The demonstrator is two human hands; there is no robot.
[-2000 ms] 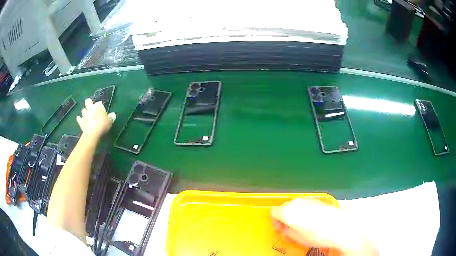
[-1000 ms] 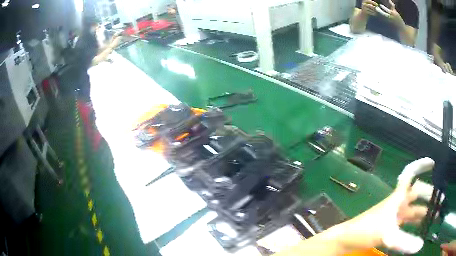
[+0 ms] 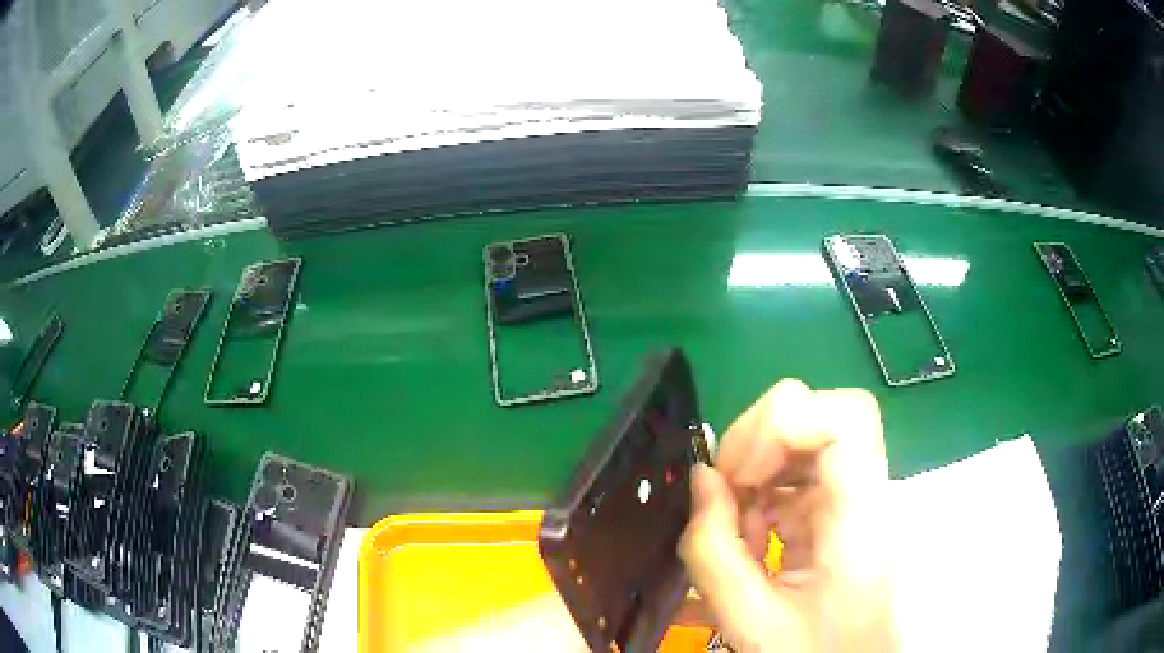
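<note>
A black phone middle frame (image 3: 626,510) is held tilted on edge above the orange-yellow tray (image 3: 447,520); its lower end is cut off. My right hand (image 3: 798,517) is at its right long edge, thumb and fingertips pinched together there. Whether a small part is between them cannot be seen. A pale patch at the bottom, left of the frame, may be my left hand, but I cannot tell. The tray's right part is mostly hidden by the frame and hand.
Phone frames (image 3: 541,319) lie spaced on the green surface (image 3: 689,344). Frame stacks lean at left (image 3: 109,491), with one pile at far right (image 3: 1142,498). White sheet (image 3: 983,549) lies right of the tray. Stacked trays (image 3: 511,172) with white sheets stand beyond, wrap (image 3: 192,160) at their left.
The view swung left, then back to the front. My left hand, earlier over the line and then beside an upright dark frame, no longer shows clearly. My right hand is now at the raised frame's edge.
</note>
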